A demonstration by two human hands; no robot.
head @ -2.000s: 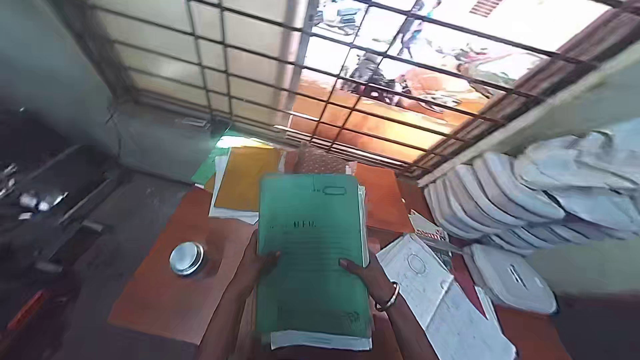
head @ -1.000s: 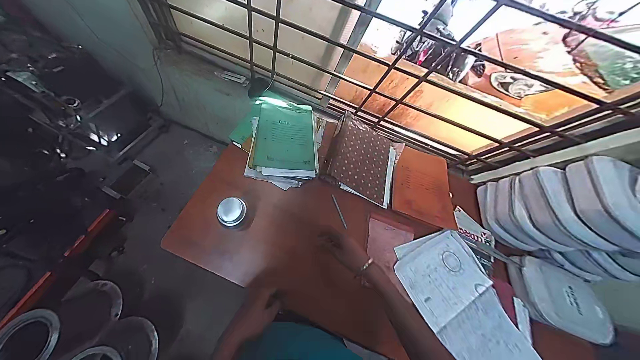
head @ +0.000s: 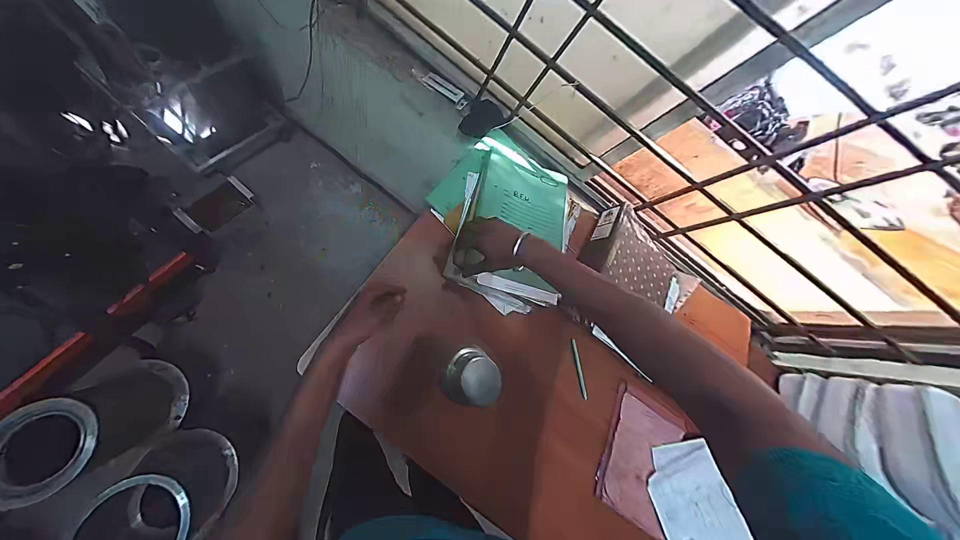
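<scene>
My right hand [head: 487,244], with a bangle at the wrist, rests at the left edge of a green paper folder [head: 529,206] on a stack of papers [head: 517,289]; whether its fingers grip anything is unclear. My left hand [head: 379,307] hovers over the left edge of the brown table, fingers partly curled, holding nothing visible. Nearer me stands a round metal container [head: 476,377]. A pen or pencil [head: 579,369] lies to its right. Behind my right forearm is a dotted brown folder or book [head: 641,259].
A barred window [head: 697,184] runs along the table's far side. A pink folder [head: 637,457] and white papers [head: 697,491] lie at the near right, beside stacked pale objects [head: 870,442]. Large cylindrical rolls or pipes [head: 142,390] stand on the floor at lower left.
Two seconds ago both hands held the green folder; one second ago it lay on the pile. My right hand has since moved onto the pile's edge. The view has shifted left.
</scene>
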